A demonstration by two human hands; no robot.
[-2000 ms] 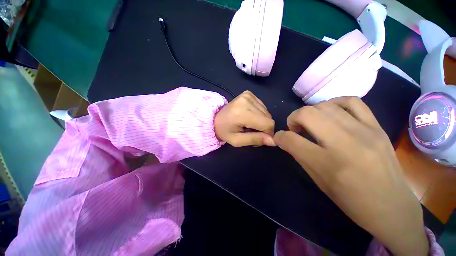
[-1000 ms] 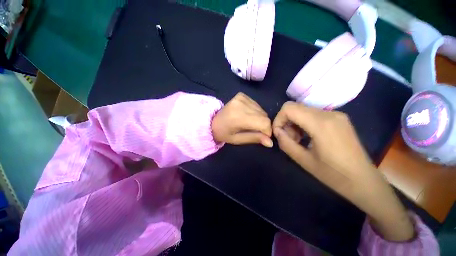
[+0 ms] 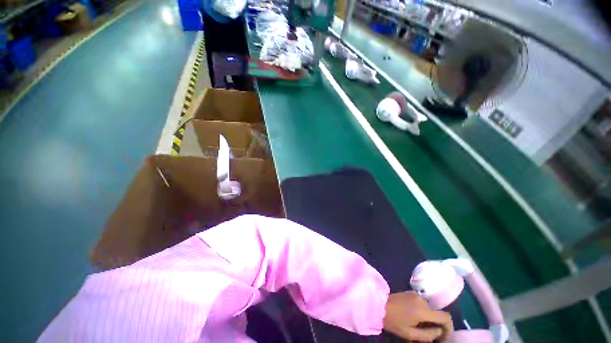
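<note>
My left hand (image 3: pixel 414 317), in a pink striped sleeve, is low at the right over the black mat (image 3: pixel 355 211), its fingers curled. Whether it holds anything small is hidden. The pink and white headphones (image 3: pixel 439 284) lie beside it at the mat's right edge, one round cup close to the hand and the pink headband curving to the right. Their lower part is cut off by the picture's edge. My right hand cannot be made out in view.
An open brown carton (image 3: pixel 134 218) stands left of the bench, with a white headset part (image 3: pixel 224 164) in it. More cartons stand behind. The green conveyor (image 3: pixel 469 201) carries several headphones (image 3: pixel 395 110). A black fan (image 3: pixel 479 67) stands beyond the belt.
The view has swung left and up, showing the aisle, cartons and conveyor. My left hand and the headphones now appear at the lower right. My right hand and the cord have left view.
</note>
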